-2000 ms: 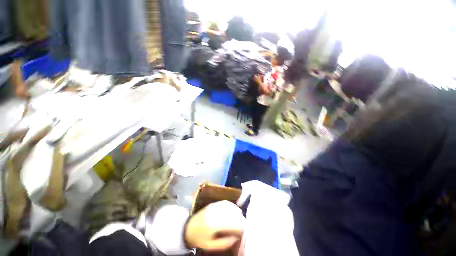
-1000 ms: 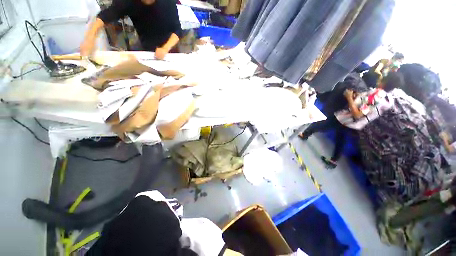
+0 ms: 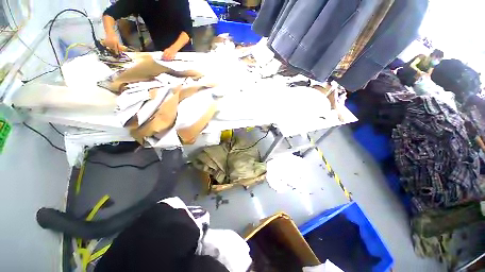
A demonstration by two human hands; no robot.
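No hand of mine shows in the frame. Nearest in front of me, at the bottom, lies a black cloth bundle [image 3: 159, 241] with white cloth [image 3: 227, 251] against its right side. To the right stands an open brown cardboard box [image 3: 282, 239] with a dark inside. Beside it is a blue plastic crate [image 3: 378, 237] with dark garments [image 3: 343, 244] in it. A small piece of white cloth shows at the bottom edge by the box.
A white-covered table [image 3: 255, 103] holds tan and white cloth pieces [image 3: 159, 106]; a person in black [image 3: 159, 24] works behind it. Grey-blue garments [image 3: 319, 37] hang upper right. A plaid garment heap [image 3: 436, 154] stands at right. A thick dark hose [image 3: 106, 227] lies on the floor.
My view has swung left from the racks to the table. Since the second frame, the person in black has moved the iron right onto the cloth. The person beside the plaid heap no longer shows there.
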